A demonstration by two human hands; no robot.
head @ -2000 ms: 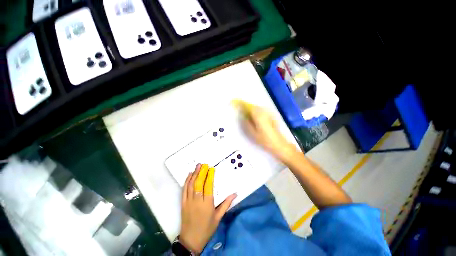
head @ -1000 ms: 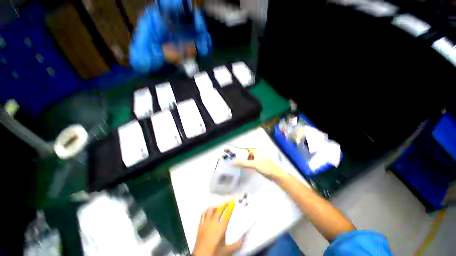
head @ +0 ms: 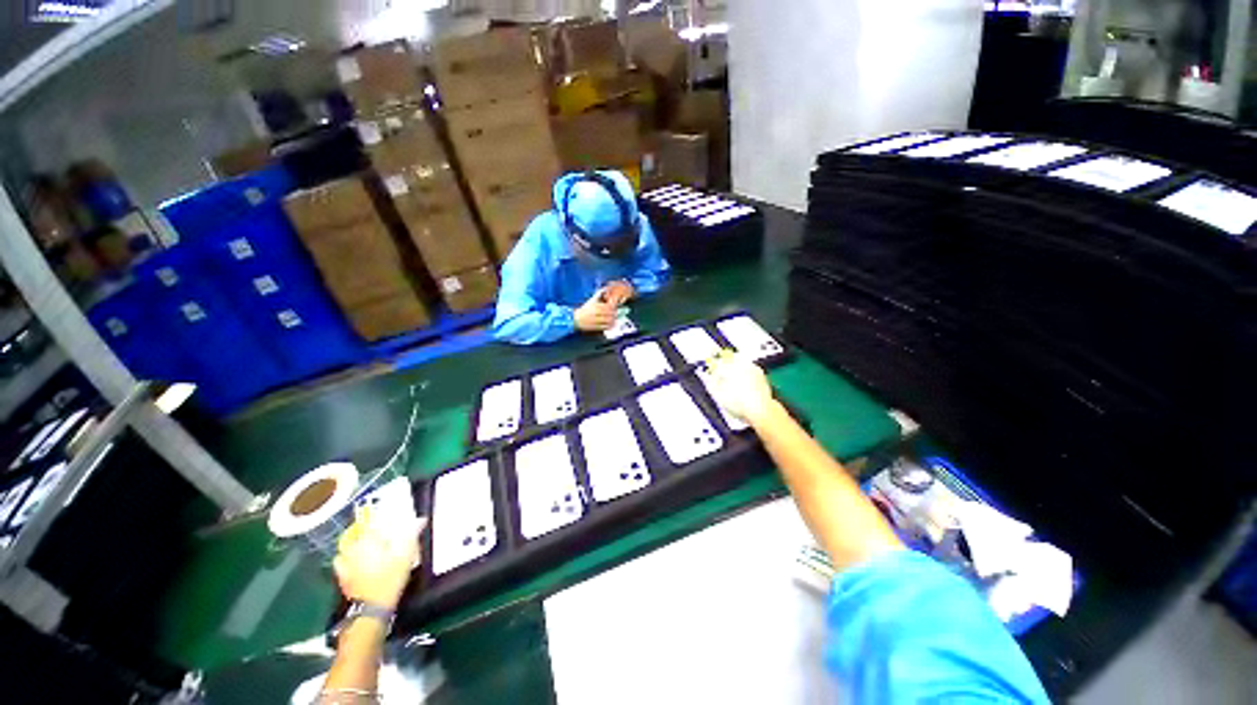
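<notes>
My left hand (head: 379, 565), with yellow finger cots, holds a white smartphone or back cover (head: 392, 504) at the left end of the black foam tray (head: 586, 529). My right hand (head: 742, 388) is at the right end of the tray's near row, its fingers on another white phone (head: 720, 405), partly hidden by the hand. Between them several phones, such as one with dark camera circles (head: 549, 485), lie in the near row. The far row also holds phones and shows one empty pocket. The white work mat (head: 689, 606) bears no phone in its visible part.
A label or tape roll (head: 314, 499) is left of the tray. A blue parts bin (head: 1027, 620) with wipes is right of the mat, partly behind my sleeve. Tall black tray stacks (head: 993, 317) stand at right. A person in blue (head: 558, 269) works across the bench.
The view has lifted and my hands have moved from the mat to opposite ends of the tray. Phones now show at both near-row ends, where none showed before.
</notes>
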